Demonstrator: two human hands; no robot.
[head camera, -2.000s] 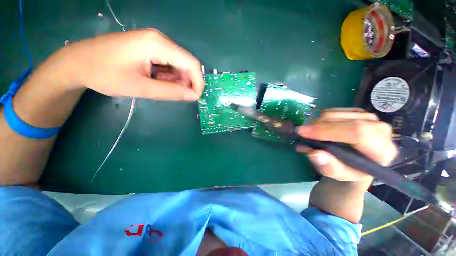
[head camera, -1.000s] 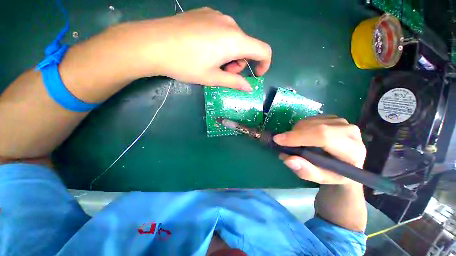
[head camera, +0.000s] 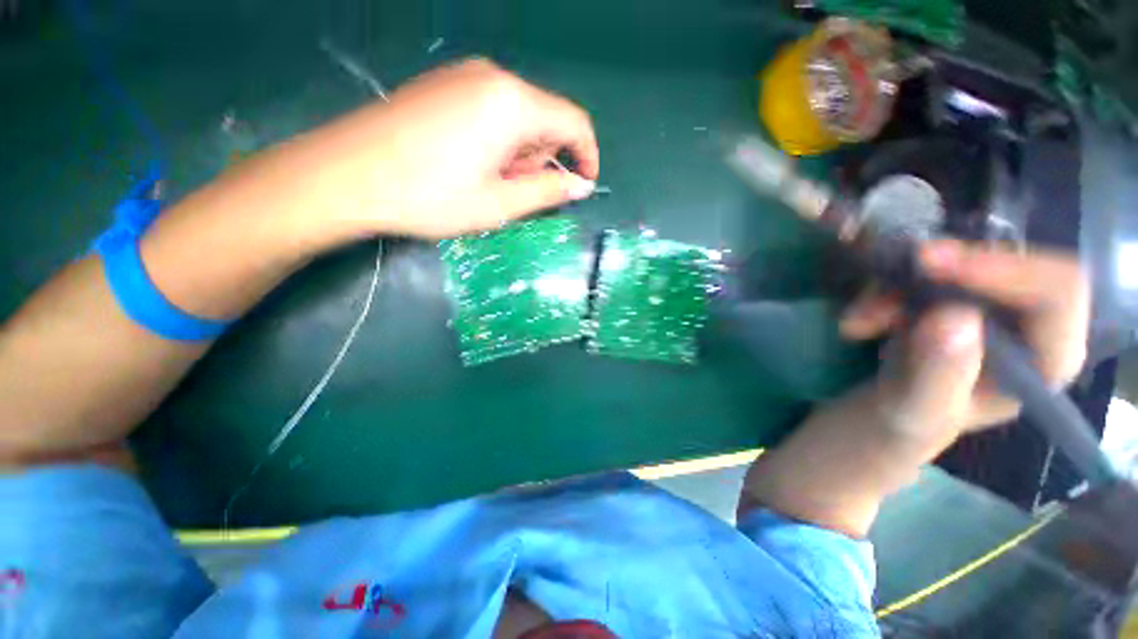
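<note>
Two green circuit boards lie side by side on the dark green mat, a left board (head camera: 518, 287) and a right board (head camera: 651, 300). My left hand (head camera: 481, 156) is just above the left board's top edge, its fingertips pinched on thin solder wire (head camera: 340, 356), which trails down the mat on the near side. My right hand (head camera: 967, 325), blurred, holds the black soldering iron (head camera: 1036, 387) over the fan. The iron's tip points up and left, off both boards, near the yellow tub.
A yellow tub (head camera: 795, 94) with silvery bits stands at the upper right. The black fan (head camera: 901, 210) is below it, partly behind my right hand. More green boards (head camera: 917, 15) show at the top right edge. A blue strap (head camera: 150, 281) is on my left wrist.
My right hand has lifted the iron off the left board and moved right, towards the tub and fan. My left hand has drawn back from the board's surface. The view has shifted.
</note>
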